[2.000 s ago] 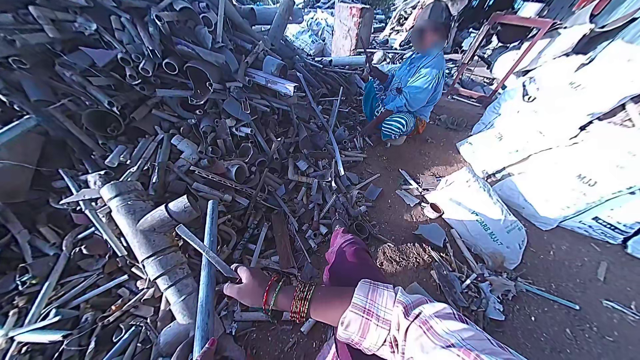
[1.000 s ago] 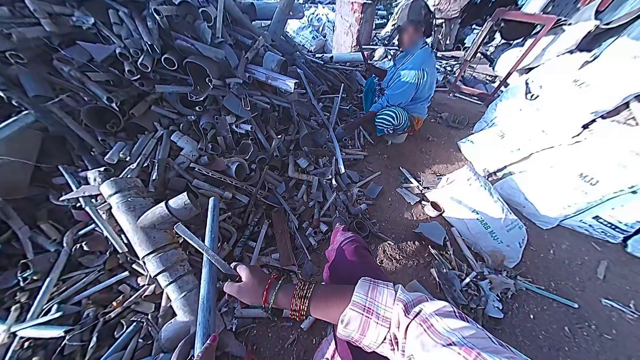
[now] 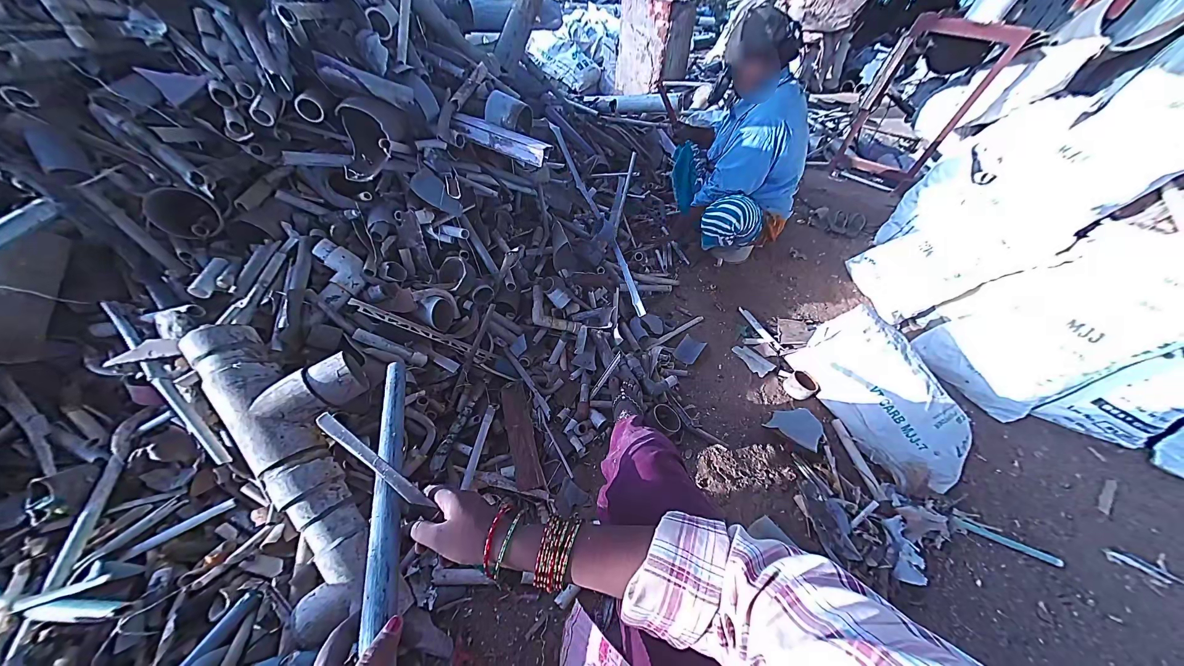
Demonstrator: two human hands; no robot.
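My right hand (image 3: 458,525), with red, green and gold bangles on the wrist, grips a flat, narrow strip or blade (image 3: 375,462). The strip slants up to the left across a long grey-blue pipe (image 3: 382,509). At the bottom edge of the view, only fingertips of my left hand (image 3: 381,645), one with a painted nail, show against the lower end of this pipe; the rest of that hand is hidden. Just left of the pipe lies a large grey plastic pipe fitting with a side branch (image 3: 277,444).
A big heap of pipe scrap (image 3: 444,231) fills the left and middle. Another person (image 3: 754,148) squats at its far edge. White woven sacks (image 3: 888,398) stand on the right over brown soil, near a small scrap pile (image 3: 860,518). A reddish metal frame (image 3: 925,102) leans behind.
The other person's head and upper body have shifted a little to the left. My right hand and the strip have stayed nearly still against the long pipe.
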